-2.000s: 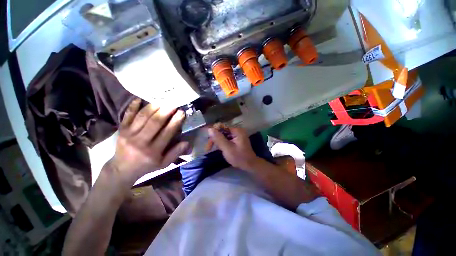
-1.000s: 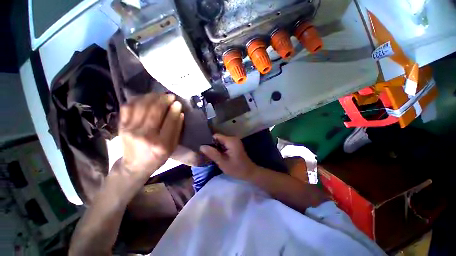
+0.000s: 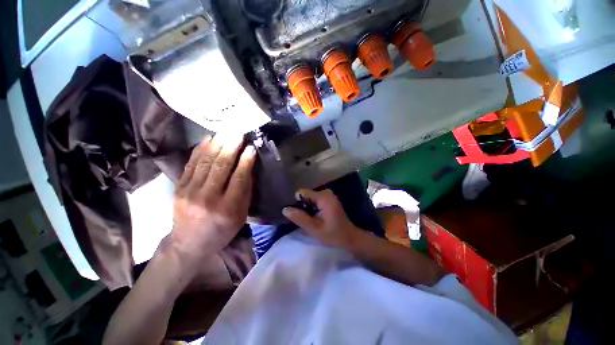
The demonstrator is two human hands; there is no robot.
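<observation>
Dark brown cloth (image 3: 84, 128) lies bunched left of the grey-white overlock machine (image 3: 317, 27), passes under my left hand and hangs over the table's front edge. My left hand (image 3: 212, 192) lies flat on the cloth, fingertips beside the presser foot (image 3: 256, 138), pressing it down. The cloth's edge runs past the needle area toward my right hand. My right hand (image 3: 324, 215) is curled at the cloth's right edge around a small dark item (image 3: 308, 204), mostly hidden by the fingers. The rounded white front cover (image 3: 209, 87) stands above my left fingers.
Four orange tension knobs (image 3: 342, 75) stand in a row on the machine. An orange strapped holder (image 3: 549, 128) and a red plastic piece (image 3: 489, 139) are at right. An open red-and-brown cardboard box (image 3: 465, 259) is below right, on the green floor. A panelled box (image 3: 64, 269) shows at lower left.
Since one second ago, my left hand has come down onto the cloth, its fingers closer to the presser foot. My right hand has moved slightly right and down. The view has shifted slightly.
</observation>
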